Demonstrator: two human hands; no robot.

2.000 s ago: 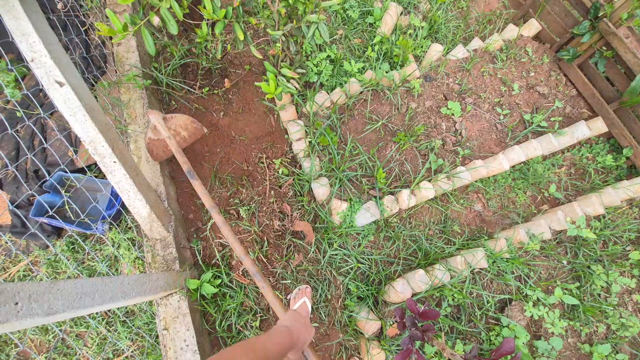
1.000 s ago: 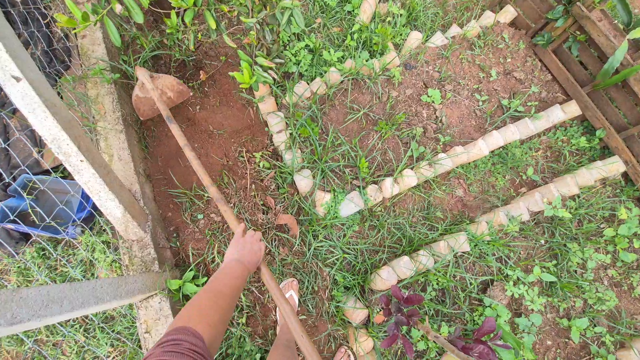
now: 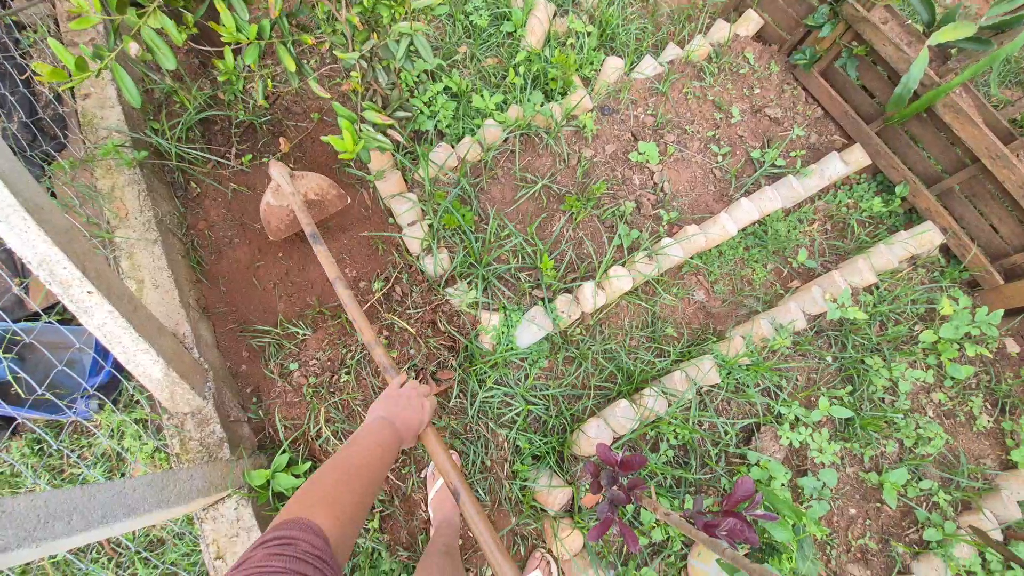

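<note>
My left hand (image 3: pixel 402 410) is closed around the middle of the wooden handle of a hoe (image 3: pixel 344 292). The handle runs from the bottom centre up to the left, and its lower end leaves the view. The broad, soil-stained hoe blade (image 3: pixel 308 203) is over bare red soil (image 3: pixel 248 276), between the concrete kerb and a short row of edging pieces. Whether the blade touches the soil I cannot tell. Grass tufts and loose dry stems lie beside the handle. My right hand is out of view.
A concrete kerb (image 3: pixel 152 248) with posts and wire mesh runs along the left, a blue container (image 3: pixel 56 372) behind it. Rows of pale edging pieces (image 3: pixel 704 236) border weedy beds. Wooden pallets (image 3: pixel 920 152) are at top right, a purple-leaved plant (image 3: pixel 616 492) near my sandalled feet.
Between the oldest frame and now, the hoe blade has moved away from the concrete kerb, toward the short edging row. My left forearm and sleeve show more than they did two seconds ago.
</note>
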